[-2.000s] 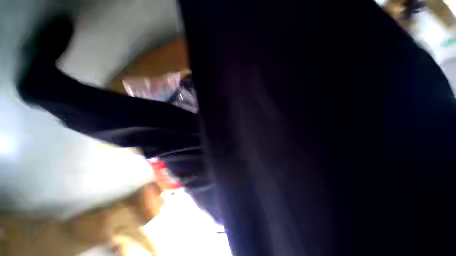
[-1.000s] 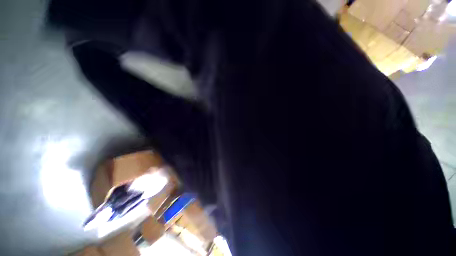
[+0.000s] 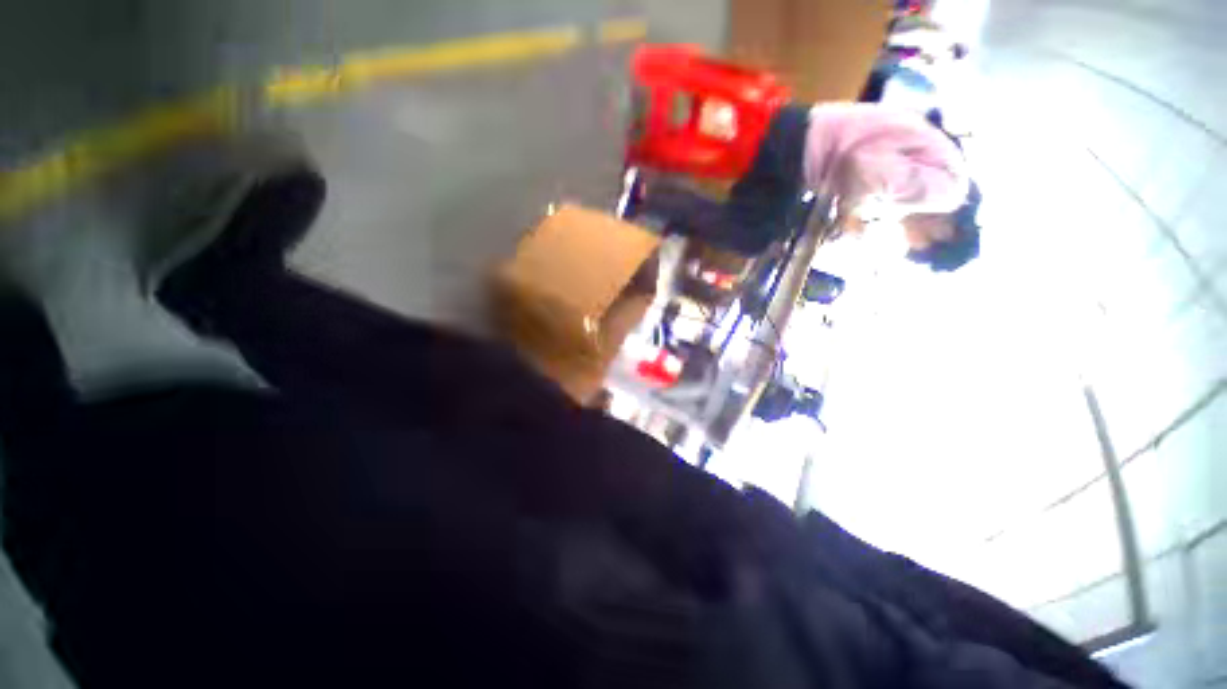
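Note:
Neither of my hands can be made out; my dark clothing fills the lower left and bottom of the blurred, tilted view. A brown cardboard carton [image 3: 579, 276] stands near the middle, beside a workbench [image 3: 720, 384] that holds small parts, some red and some dark. The carton's lower part is hidden behind my clothing. A bright red plastic stool [image 3: 702, 113] is above the carton in the picture.
A person in a pink top [image 3: 881, 159] sits at the bench, bent towards it. Another brown carton [image 3: 807, 47] is behind the stool. A yellow marking line [image 3: 444, 61] crosses the grey floor at the upper left. Bright light washes out the right side.
The view has swung round. The earlier cartons and blue item have left the picture; the bench, red stool, seated person and yellow line now show.

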